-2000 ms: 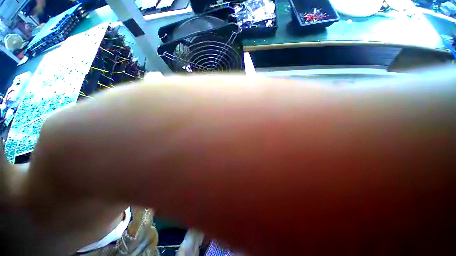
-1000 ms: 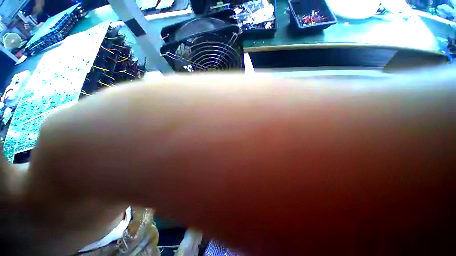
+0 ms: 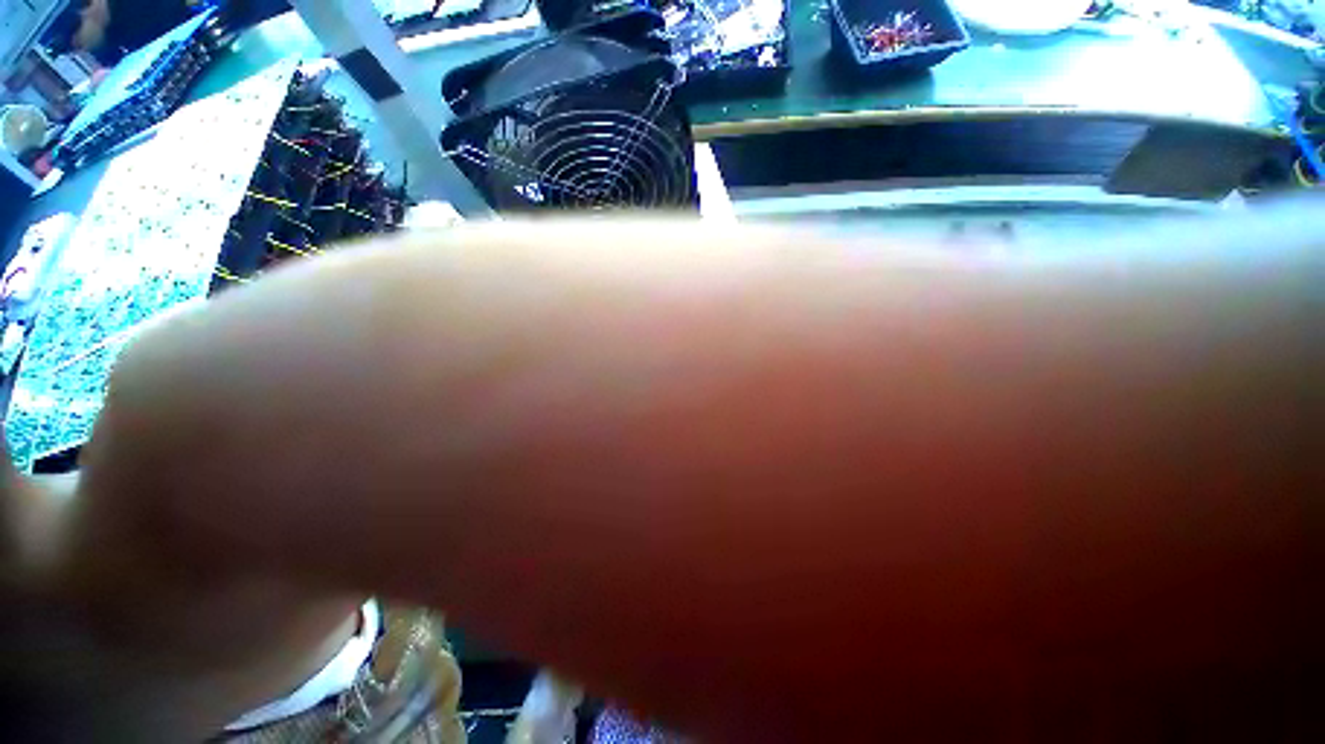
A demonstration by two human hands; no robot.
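A large blurred patch of bare skin [image 3: 654,436], part of a hand or finger very close to the lens, covers most of the view. I cannot tell which hand it is, nor whether it holds anything. It hides the work area in front of me. No other hand can be made out. Above its left end, a stack of wired boards [image 3: 310,182] bristles with yellow and dark wires. A pale, speckled circuit board panel [image 3: 160,240] leans beside the stack.
The black fume fan [image 3: 596,146] with its round grille stands behind the skin. Right of it are a tray of small parts [image 3: 727,39] and a black bin [image 3: 898,32] with reddish pieces. A pale slanted post [image 3: 381,87] rises left of the fan. Tan cloth [image 3: 414,683] shows below.
The background has shifted slightly left and up in the view. The blurred skin stays in nearly the same place.
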